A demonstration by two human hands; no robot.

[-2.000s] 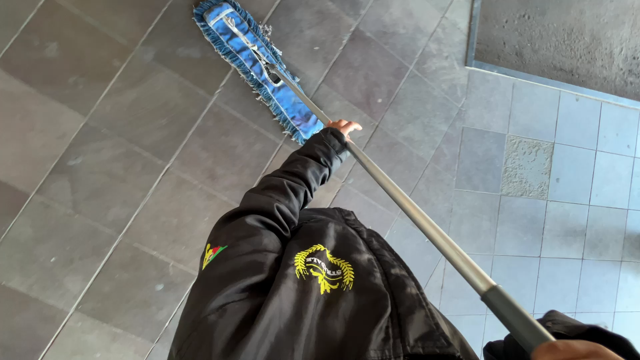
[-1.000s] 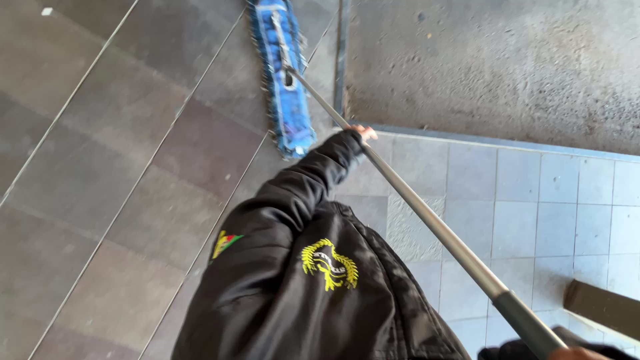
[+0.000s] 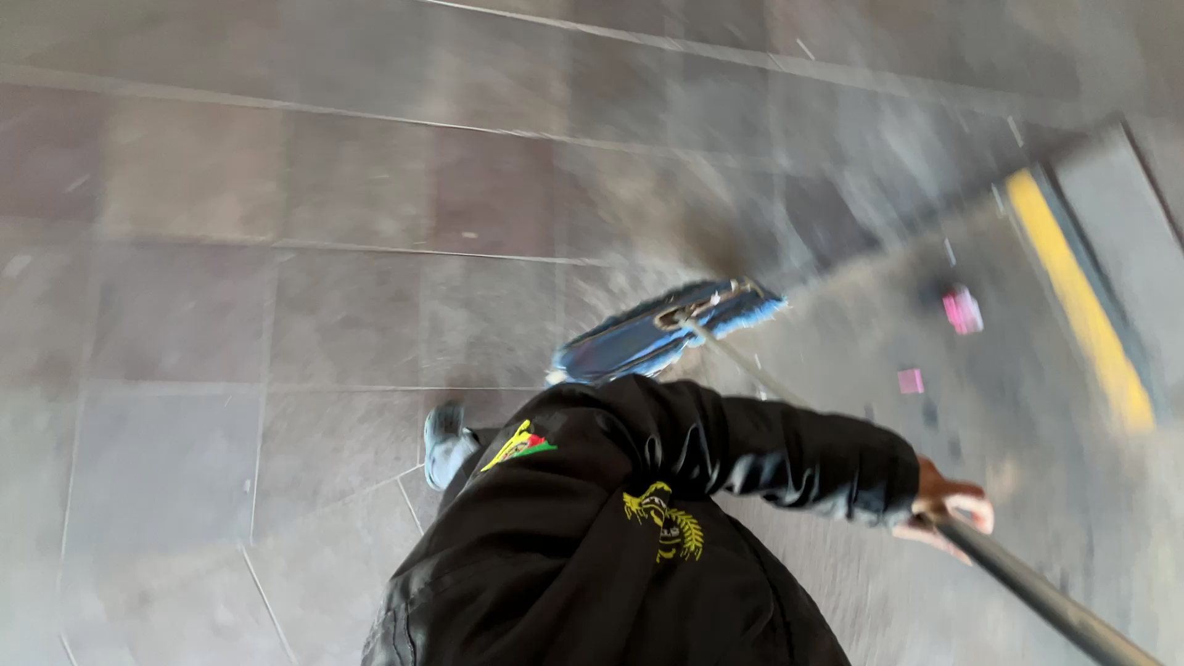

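A dust mop with a blue fringed head lies on the floor near the middle of the view, just beyond my black jacket sleeve. Its metal pole runs from the head, passes behind my forearm and leaves at the lower right corner. Around the pole, at the right, is my left hand, with its fingers curled on it. My right hand is out of the picture. The view is blurred by motion.
Grey and brownish tiles cover the floor at left. Two small pink items lie on the darker floor at right, beside a yellow strip along a grey edge. A shoe shows left of my jacket.
The view has turned strongly. My left arm now reaches to the right instead of up, still on the pole. My right hand, earlier at the pole's lower end, has left the view.
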